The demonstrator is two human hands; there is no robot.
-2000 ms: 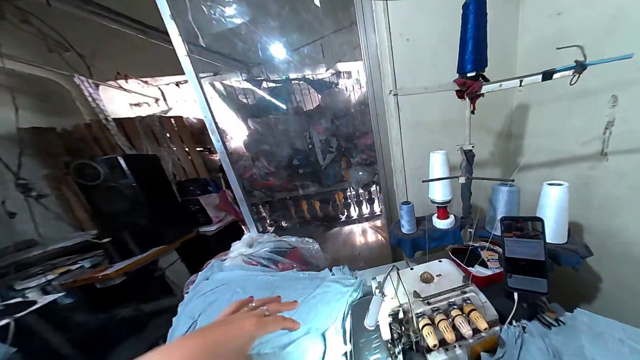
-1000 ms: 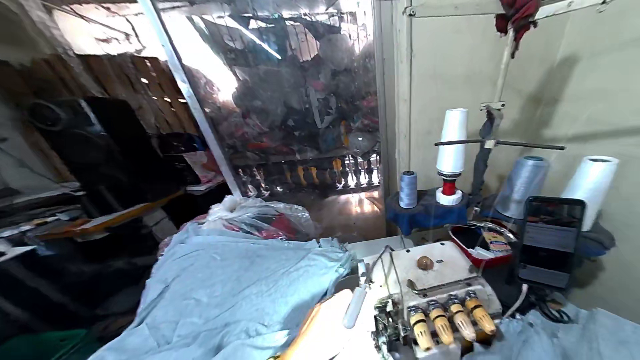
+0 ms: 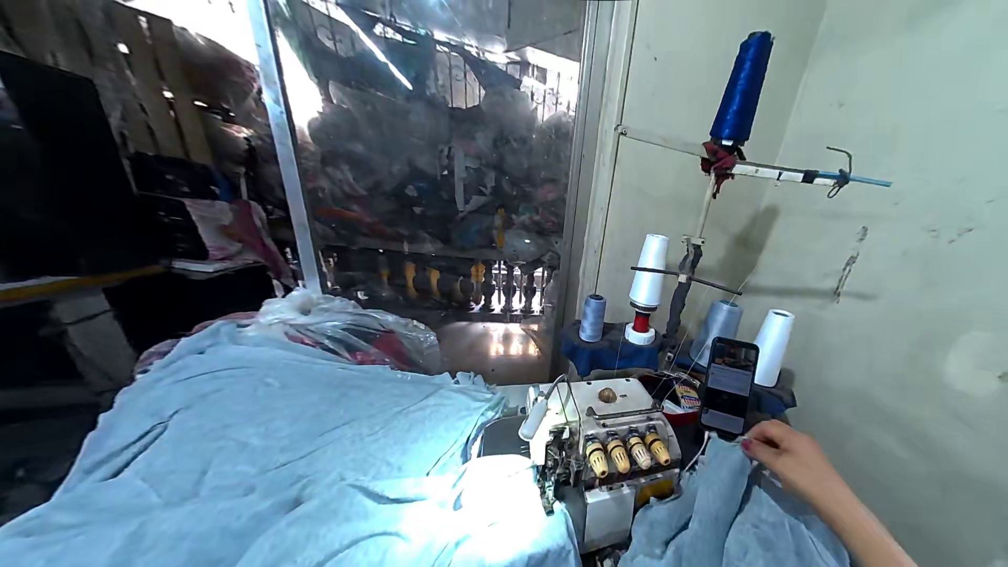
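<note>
On the right, my right hand (image 3: 780,450) pinches the top edge of a light blue fabric piece (image 3: 720,488), just below an upright smartphone (image 3: 728,386). Left of it stands a white overlock sewing machine (image 3: 622,398) with several yellowish tension dials (image 3: 618,454). A large light blue cloth (image 3: 276,441) spreads over the left side and reaches the machine's needle area, where a bright light falls on it. My left hand is out of view.
Behind the machine stand white thread cones (image 3: 652,272), grey-blue cones (image 3: 592,318) and a thread stand holding a blue cone (image 3: 743,88). A clear plastic bag (image 3: 346,323) lies behind the cloth, before a glass panel (image 3: 441,173).
A hand seen over the blue cloth two seconds ago is gone from there. My right hand has come into view at the right, holding fabric below the phone.
</note>
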